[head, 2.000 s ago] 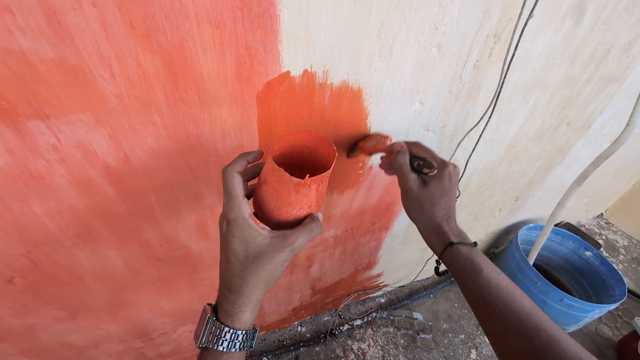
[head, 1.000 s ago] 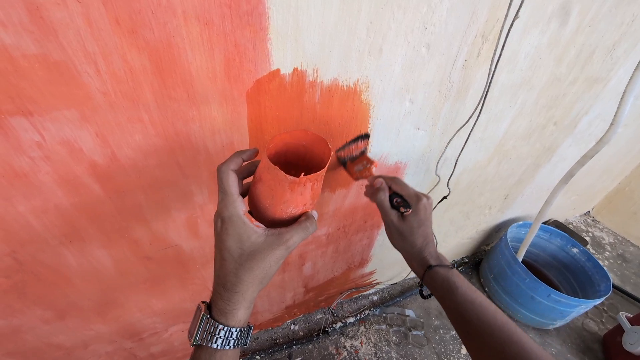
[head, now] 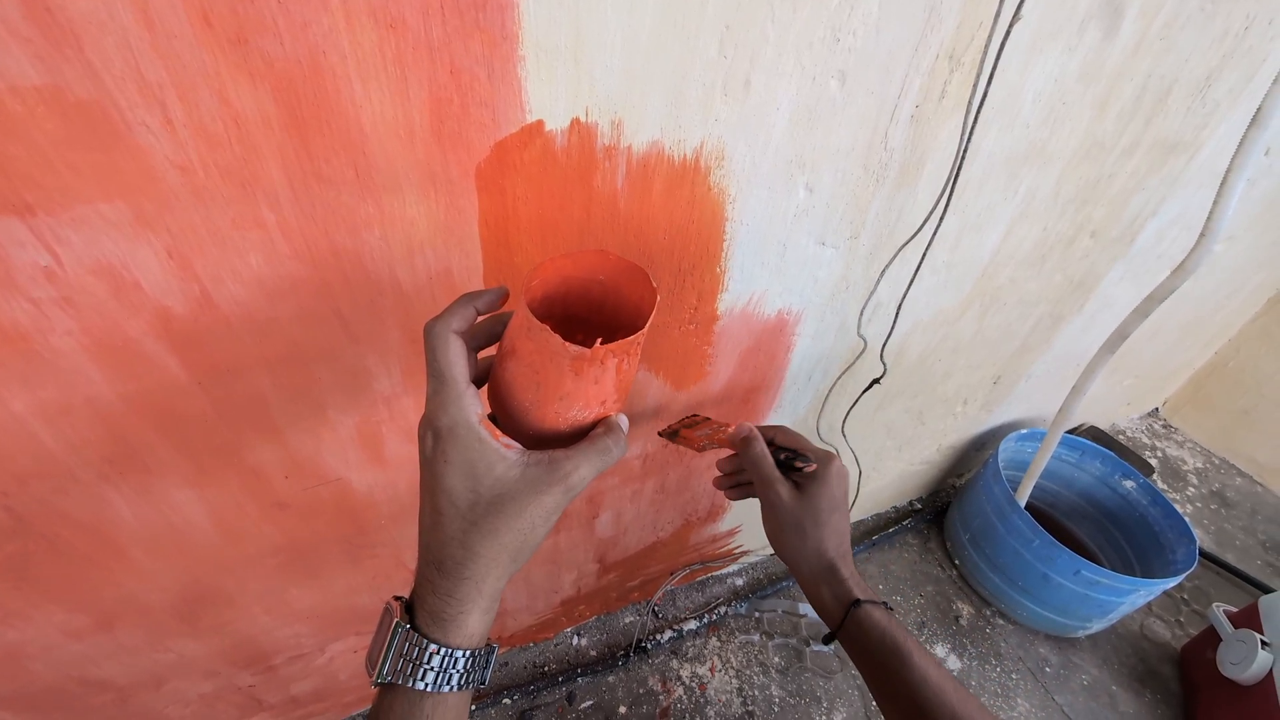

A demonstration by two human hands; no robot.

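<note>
My left hand (head: 500, 450), with a metal-band watch on its wrist, grips an orange paint container (head: 570, 385) around its side; the container is open at the top and has a ragged rim. Held by its dark handle in my right hand (head: 800, 480) is a paintbrush (head: 698, 432) coated with orange paint. Its bristles point left, just below and right of the container, over the wall. Behind them the wall (head: 850, 150) is cream on the right and coral-orange on the left, with a brighter orange patch (head: 670, 230) around and above the container.
A blue plastic tub (head: 1060, 570) stands on the concrete floor at the right, with a pale hose (head: 1130, 330) running into it. Thin cables (head: 925, 240) hang down the wall. A red container with a white cap (head: 1235, 650) is at the lower right edge. More cable lies along the wall's base.
My right hand has moved down with the brush, whose bristles were beside the container's rim and are now lower. My left hand still holds the container.
</note>
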